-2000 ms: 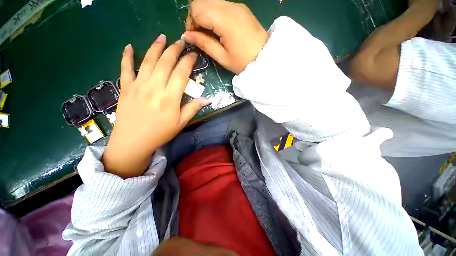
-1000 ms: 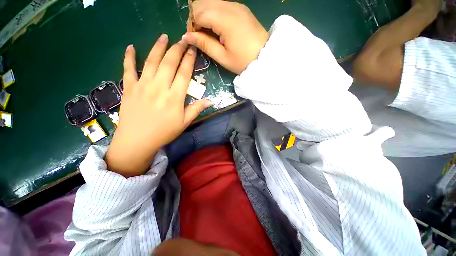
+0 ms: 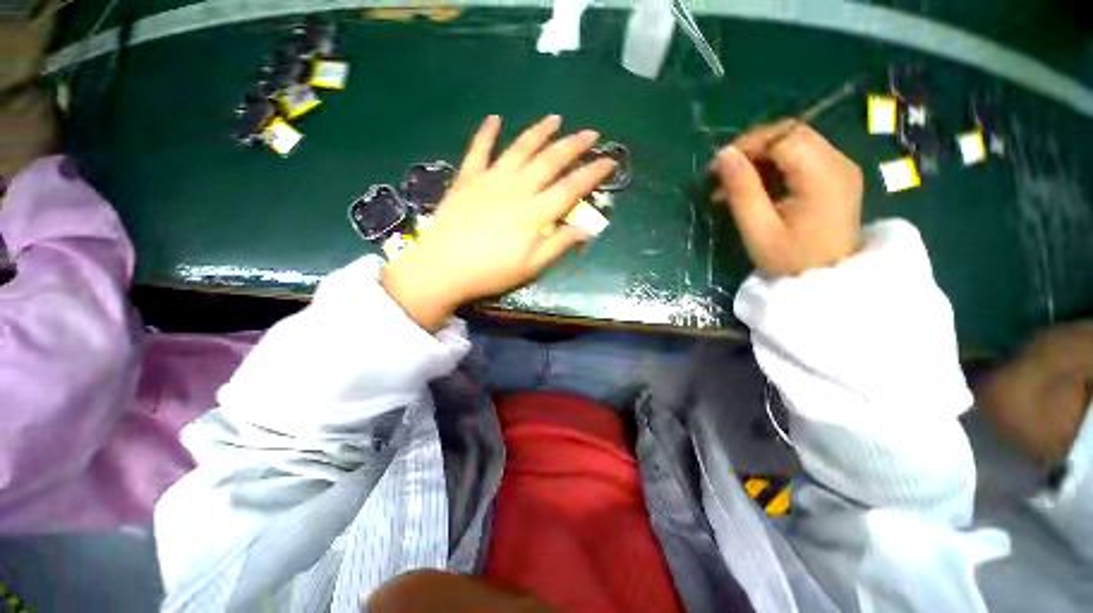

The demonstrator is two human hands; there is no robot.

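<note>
A row of black watch housings (image 3: 379, 212) with pale rims lies in front of me, silver-white batteries with yellow edges (image 3: 587, 218) beside them. My left hand (image 3: 485, 228) lies palm down over the middle of the row, fingers apart, and hides part of it. One housing (image 3: 614, 165) shows past its fingertips at the right end. My right hand (image 3: 797, 198) is raised to the right of the row, apart from it, fingers curled. A thin brownish tool (image 3: 827, 103) sticks out behind its fingers; its other end is hidden.
Loose housings with batteries lie at the far left (image 3: 294, 98) and right (image 3: 899, 175). A white scrap (image 3: 561, 26), a white bottle-like item (image 3: 648, 38) and a thin strip (image 3: 699, 38) are at the top. A person's pink sleeve (image 3: 72, 228) is left; a blurred arm (image 3: 1037, 389) is right.
My right hand has moved away from the row to the right. My left hand remains over the housings. The view has turned and shifted, bringing the right-hand units and the bottle-like item into view.
</note>
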